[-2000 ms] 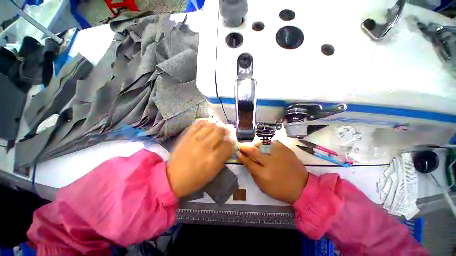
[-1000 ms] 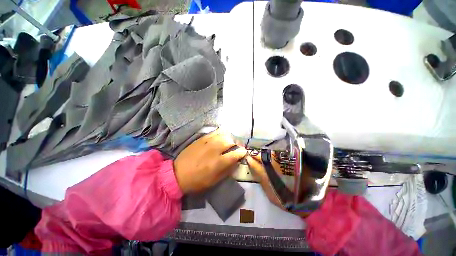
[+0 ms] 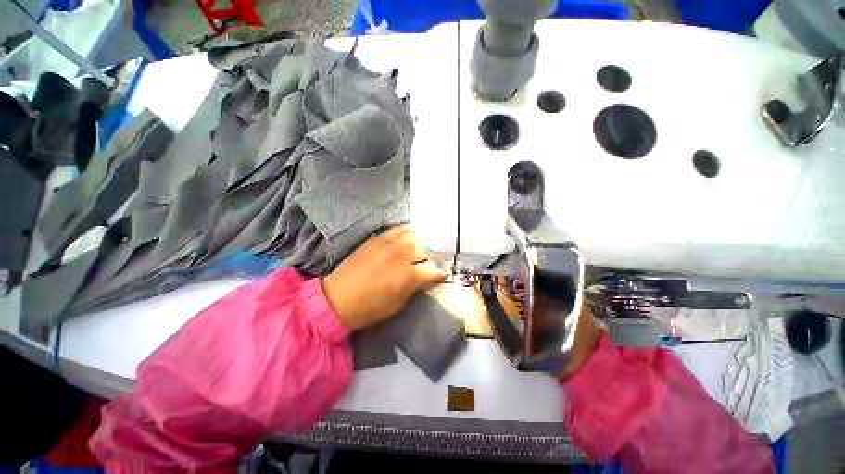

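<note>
My left hand [image 3: 382, 280] is at the left of the needle area, fingers curled, fingertips by the thread's lower end. A grey cut piece [image 3: 430, 335] comes out from under its fingers towards the front; the grip itself is partly hidden. My right hand [image 3: 584, 344] is mostly hidden behind the shiny metal guard [image 3: 553, 301]; its fingers cannot be made out. A second grey piece [image 3: 374, 348] shows below my left wrist. The machine's white head [image 3: 435, 176] fills the upper right, with a dark thread running down it. The presser foot is not clearly visible.
A large heap of grey cut pieces [image 3: 269, 157] lies left of the machine. A small brown square [image 3: 460, 398] lies near the front edge, above a measuring tape strip [image 3: 445, 440]. Folded white ribbed fabric [image 3: 755, 375] lies at the right.
The view first shifted, so the machine head appears lower and further right. Since the last earlier frame, my right hand has drawn right from the needle area. The grey piece has moved slightly up and right.
</note>
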